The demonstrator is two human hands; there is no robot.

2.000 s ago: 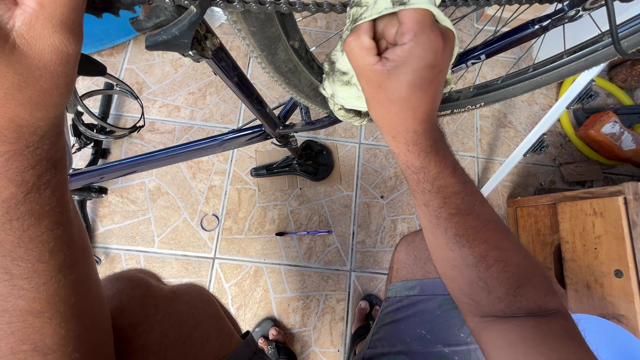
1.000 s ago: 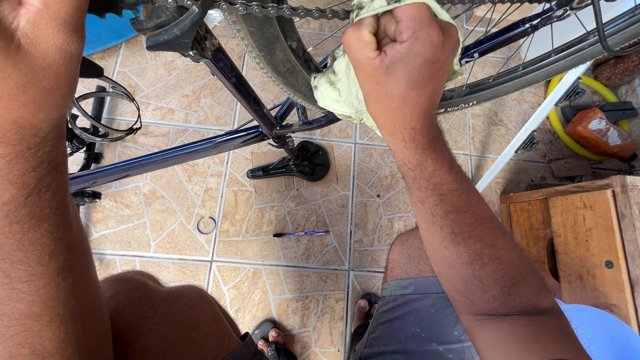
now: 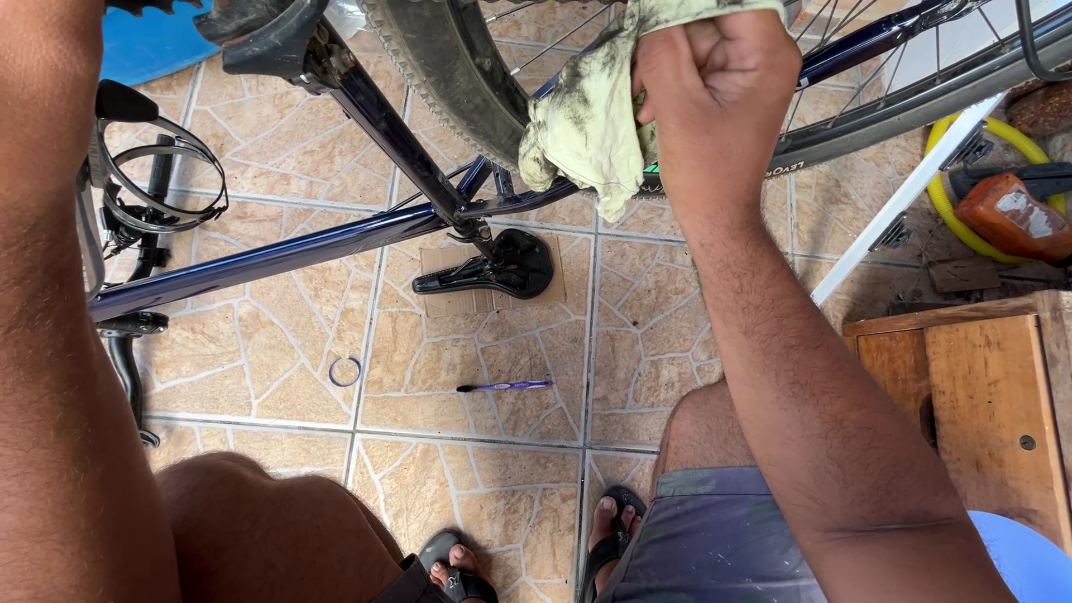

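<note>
A bicycle stands upside down before me, its black saddle (image 3: pixel 502 266) on a piece of cardboard (image 3: pixel 435 310) on the tiled floor. At the top right my right hand (image 3: pixel 720 92) grips a pale yellow cloth (image 3: pixel 586 126) with dark smudges, beside the rear tyre (image 3: pixel 452 75). Part of the chain shows at the top edge, behind the cloth. My left forearm (image 3: pixel 50 251) runs up the left side; the left hand lies beyond the frame. The blue frame tube (image 3: pixel 276 264) slopes across the left.
A purple toothbrush (image 3: pixel 507 386) and a small ring (image 3: pixel 344 371) lie on the floor. To the right are a wooden cabinet (image 3: pixel 988 410), a white bar (image 3: pixel 909 197), a yellow hose (image 3: pixel 942 167) and an orange object (image 3: pixel 1013 218). A blue item (image 3: pixel 1017 553) is at the lower right.
The cloth, bunched around my right fist before, now hangs lower and more loosely to its left. The hand has turned, its fingers now showing. The left hand, partly visible earlier, has left the view.
</note>
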